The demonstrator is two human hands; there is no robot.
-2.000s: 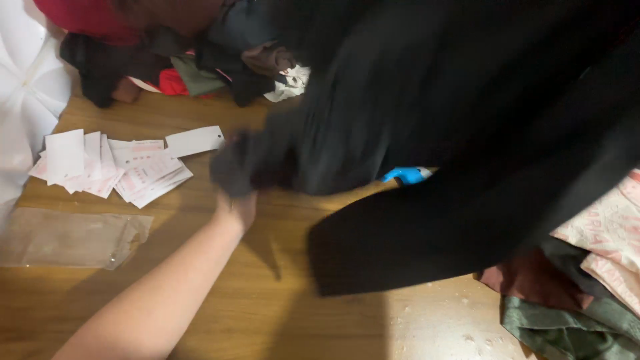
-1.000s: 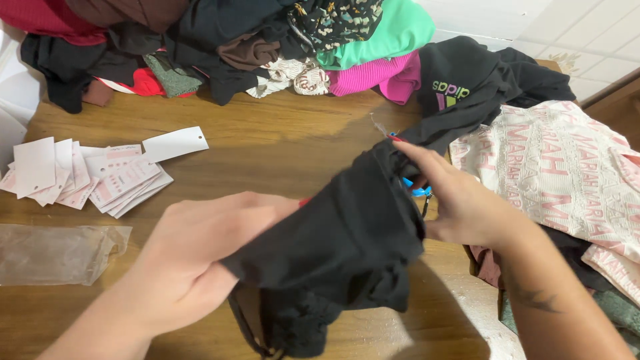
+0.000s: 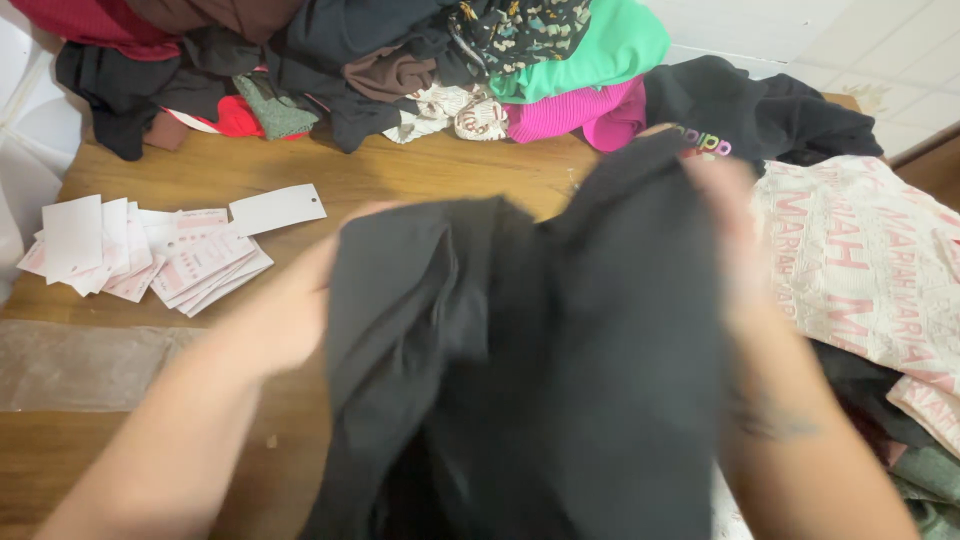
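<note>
A black garment hangs spread between my two hands above the wooden table, blurred by motion. My left hand grips its left edge, with the fingers mostly behind the cloth. At its upper right side my right hand holds the other edge, also blurred. Left of the garment lie white and pink cardboard tags in a loose, overlapping heap. A single blank white tag with a punched hole rests on top at the heap's right end. The garment hides the middle of the table.
A pile of mixed clothes runs along the table's back edge. A black garment with colored lettering lies at the back right, and a cream garment with pink lettering at the right. A clear plastic bag lies at the left.
The black garment was bunched between my hands one second ago and is now raised and spread wider. My hands have moved apart. The blue object seen near my right hand before is out of sight.
</note>
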